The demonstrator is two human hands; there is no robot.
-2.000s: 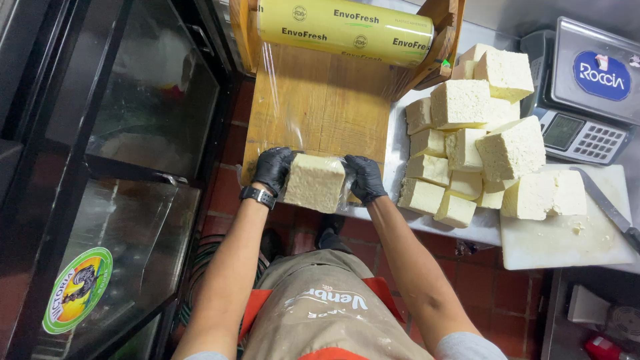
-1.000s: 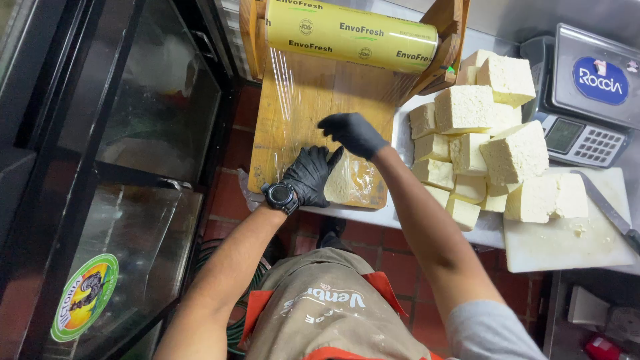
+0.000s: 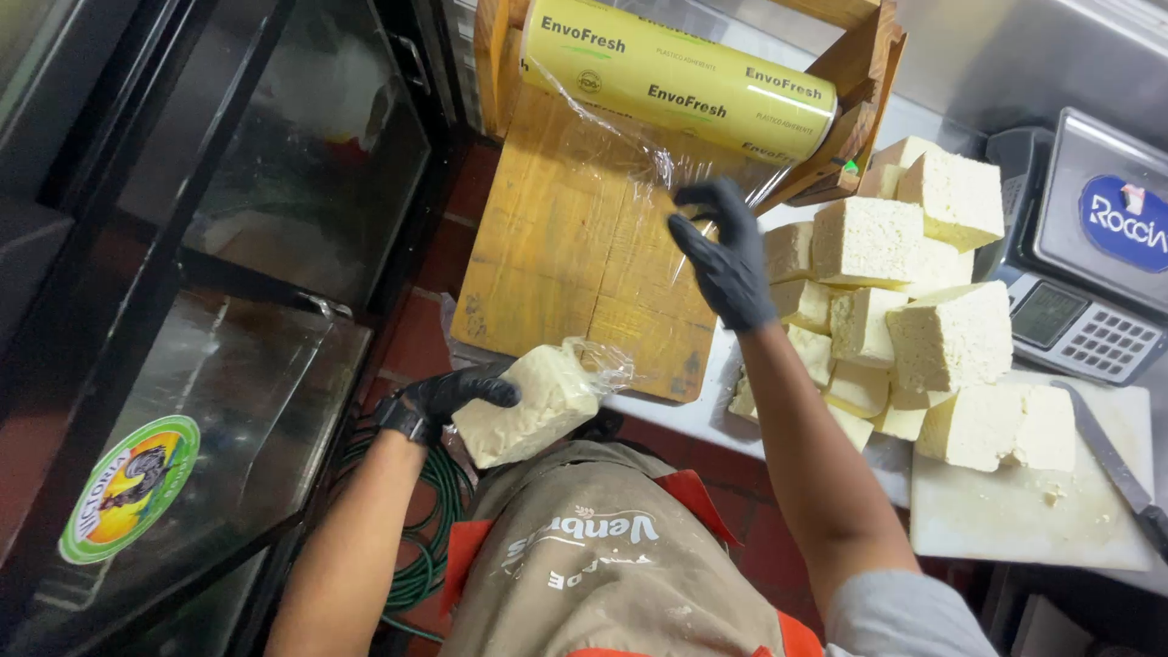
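My left hand [image 3: 456, 401], in a black glove, holds a block of white cheese [image 3: 525, 406] near the apron, off the front edge of the wooden board [image 3: 557, 255]. Clear film bunches at the block's right side. Over the board's right part is my right hand [image 3: 725, 251], also gloved, its fingers apart and slightly blurred. Clear plastic film [image 3: 659, 164] stretches down from the yellow roll of cling film [image 3: 675, 82] near its fingertips; whether they touch it I cannot tell.
Several cheese blocks [image 3: 867, 242] are piled right of the board. Beyond them are a digital scale [image 3: 1081, 324] and a white cutting board [image 3: 1031, 525] with cut cheese and a knife [image 3: 1113, 456]. Glass-doored cabinet [image 3: 246, 383] at left; coiled green hose [image 3: 424, 538] on the tiled floor.
The cheese block has left the wooden board's front edge and is now in my left hand, lower and to the left. My right hand has moved away from it, toward the film roll.
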